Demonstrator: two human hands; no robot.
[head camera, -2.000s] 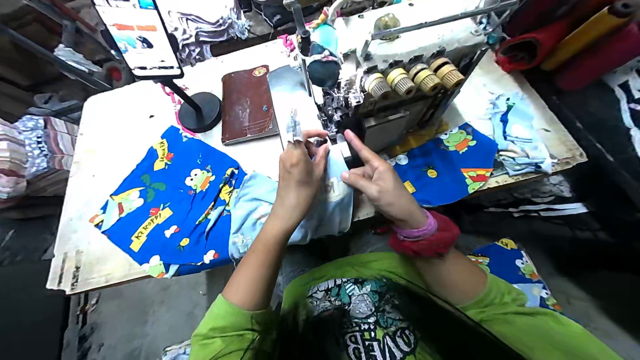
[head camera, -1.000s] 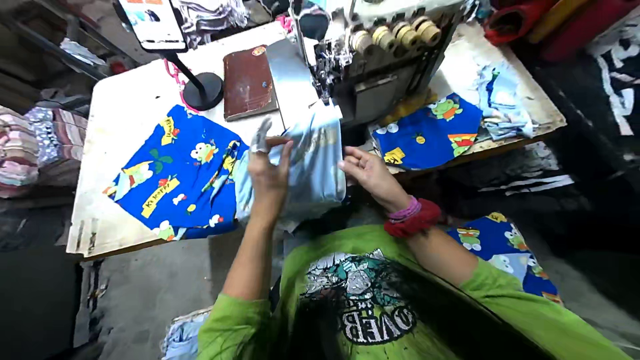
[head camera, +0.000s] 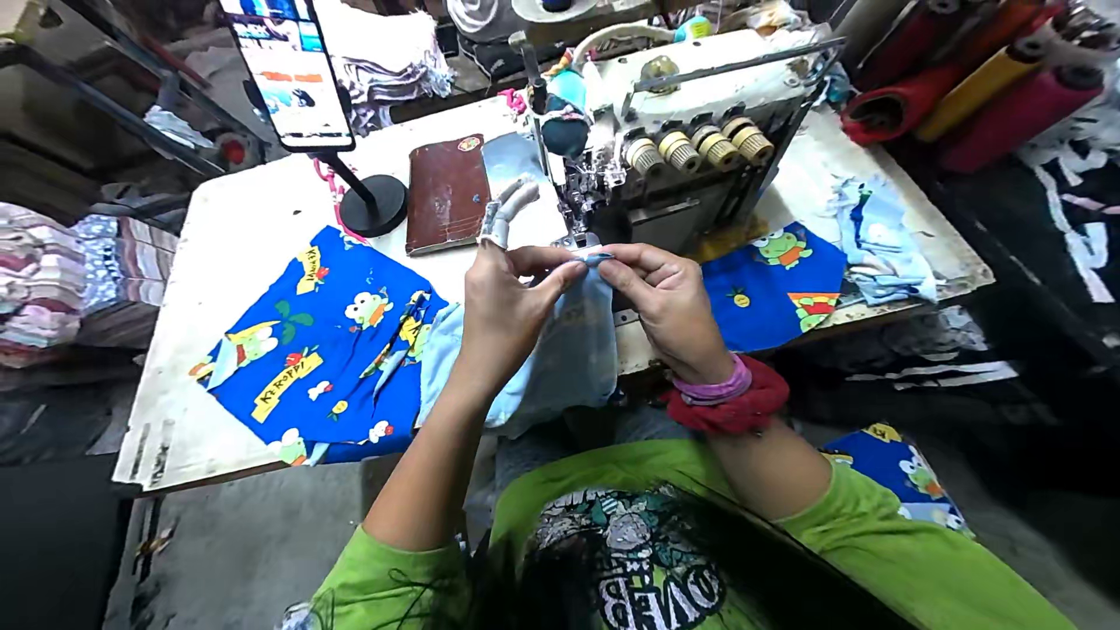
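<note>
Both hands pinch the upper edge of a light blue fabric piece just in front of the presser foot of an overlock sewing machine. My left hand grips it between thumb and forefinger; pale wrapping covers some of its raised fingers. My right hand holds the same edge close beside, with a pink band and a red scrunchie on the wrist. The fabric hangs down over the table's front edge. To its left lies blue frog-print fabric, and another blue printed piece lies right of the machine.
A phone on a round-based stand and a brown notebook stand and lie at the back left of the white table. Pale scraps lie at the right edge. Fabric rolls are beyond, and stacked cloth is at far left.
My hands, apart over the light blue fabric one second ago, have come together on its upper edge. That fabric was spread up to the machine and now hangs lower from my fingers.
</note>
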